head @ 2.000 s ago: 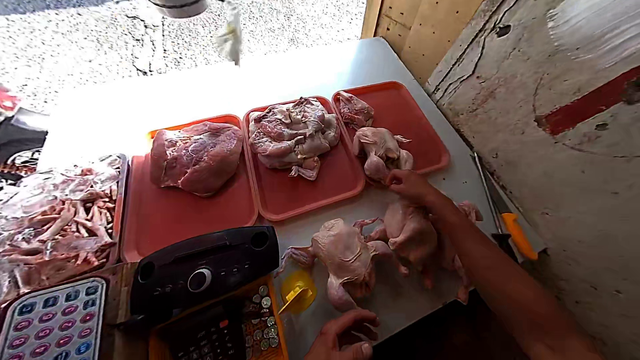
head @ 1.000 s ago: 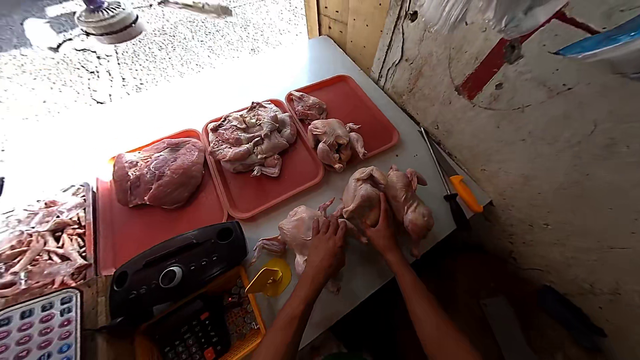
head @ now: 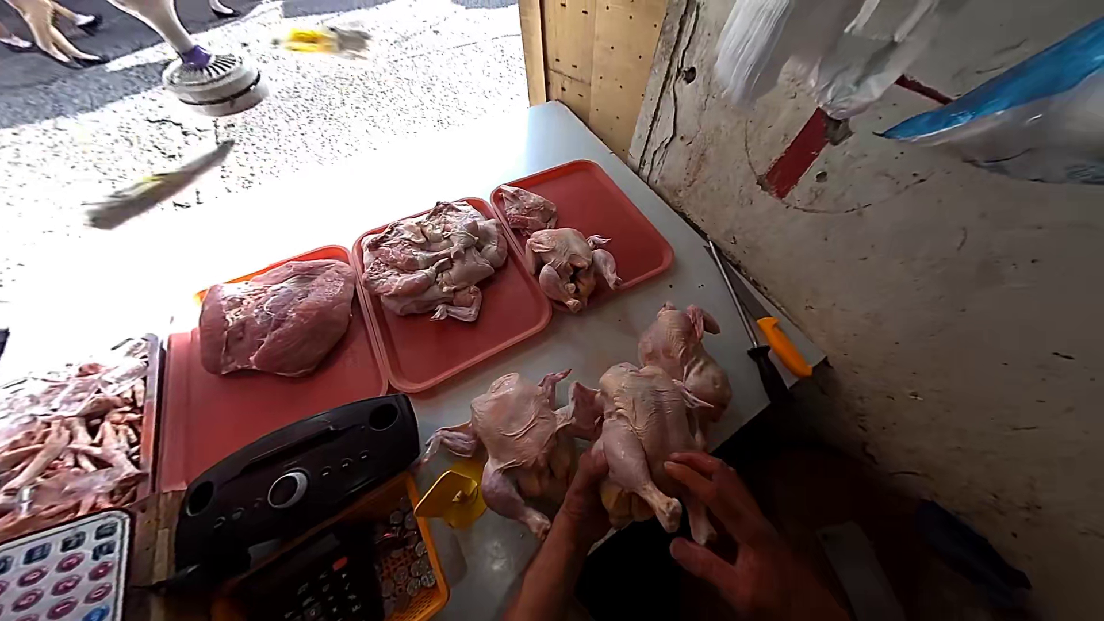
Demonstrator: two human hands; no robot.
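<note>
Three plucked whole chickens lie at the near side of the light table. My left hand (head: 586, 492) grips the lower left side of the middle chicken (head: 642, 423), its fingers partly hidden behind the bird. My right hand (head: 724, 509) is at the same bird's lower right, fingertips against its leg, thumb apart. Left of it lies another chicken (head: 517, 423), and behind to the right a third chicken (head: 681, 345). On the right red tray (head: 621, 216) sit a small chicken (head: 565, 259) and a piece of meat (head: 526, 210).
A middle tray (head: 466, 354) holds flattened poultry, a left tray (head: 207, 414) a large meat piece (head: 280, 317). Near left stand a black radio-like device (head: 302, 474), a coin basket (head: 435, 561) and a yellow plastic object (head: 453, 496). A sharpening steel (head: 733, 293) and orange-handled knife (head: 783, 347) lie at right.
My left hand has gone from the left chicken to the middle one, which has moved nearer to me. My right hand has shifted to its lower right side.
</note>
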